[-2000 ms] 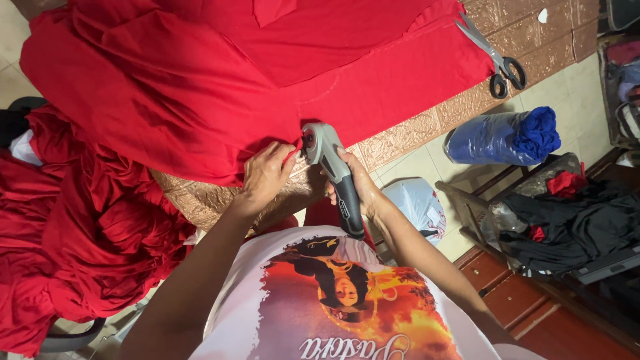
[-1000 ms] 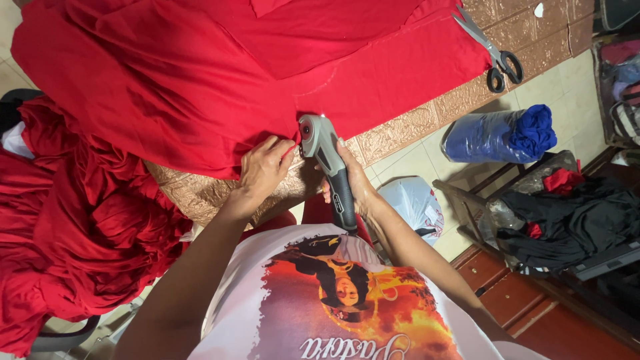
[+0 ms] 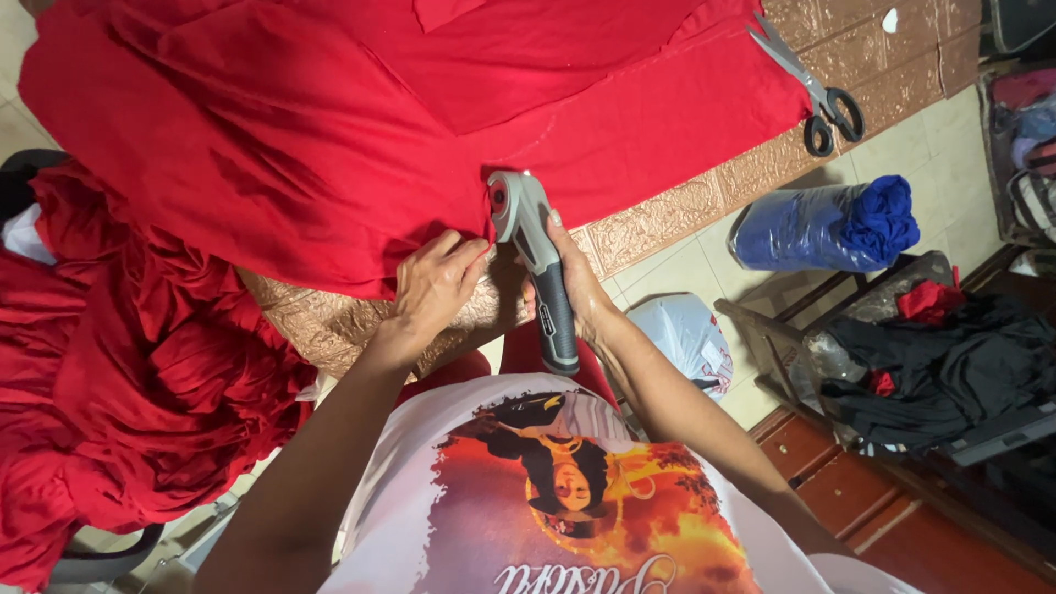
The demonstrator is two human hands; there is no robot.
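Note:
Red fabric (image 3: 289, 148) lies in layers over a table covered with copper-coloured embossed sheeting (image 3: 643, 231). My right hand (image 3: 577, 276) grips a grey and black cordless rotary cutter (image 3: 536, 247), its head at the near edge of the cloth and its handle pointing towards my body. Just left of the cutter head, my left hand (image 3: 437, 280) pinches the fabric's edge between thumb and fingers. Scissors with black handles (image 3: 817, 95) rest partly spread at the far right end of the cloth. The cutter's head hides where the blade meets the fabric.
A heap of red fabric (image 3: 148, 355) fills the left side. Right of the table are a plastic-wrapped blue fabric roll (image 3: 813, 227), a pale plastic bag (image 3: 681, 338) and a wooden chair (image 3: 767, 330) piled with black cloth (image 3: 924, 371). A small white piece (image 3: 889, 21) lies on the table.
The cutter has moved slightly along the fabric, away from my body, and its head is a little farther from my left fingers. Both hands keep their holds.

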